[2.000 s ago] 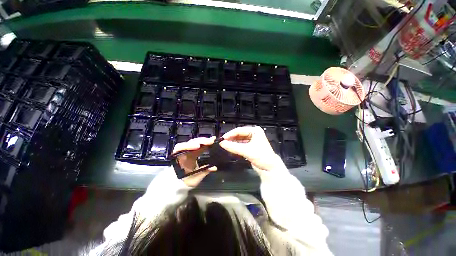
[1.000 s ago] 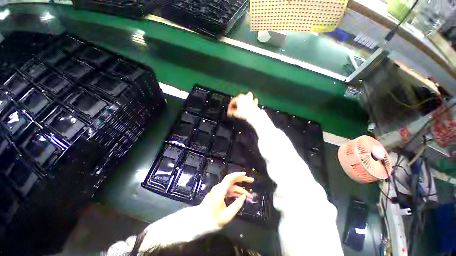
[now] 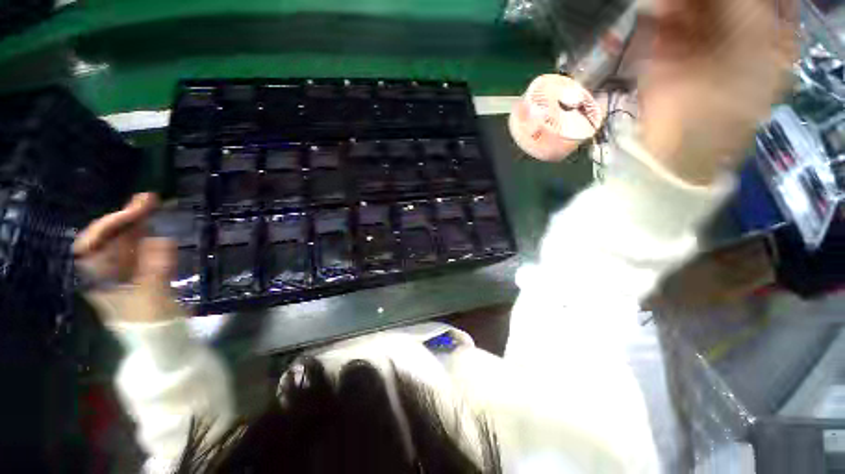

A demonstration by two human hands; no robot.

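The shiny black blister tray [image 3: 371,272] lies in front of me with three rows of pockets holding dark flat display modules [image 3: 285,248]. My left hand [image 3: 130,250] is blurred at the tray's lower left corner, fingers and thumb apart; a greyish glossy patch shows beside the fingertips, and I cannot tell if it is held. My right hand [image 3: 712,88] is raised at the upper right, beyond the fan, large and strongly blurred and cut by the top edge. Its fingers and anything in them cannot be made out.
The tray stack [image 3: 60,176] stands at the left. A small pink desk fan [image 3: 554,118] is right of the tray, with cables behind it. A pale parts box [image 3: 799,171] with dark items is at the far right. The green conveyor [image 3: 306,37] runs behind the bench.
The view has swung to the right. My right hand has left the tray's far row and moved up and right past the fan. My left hand has moved to the tray's left end.
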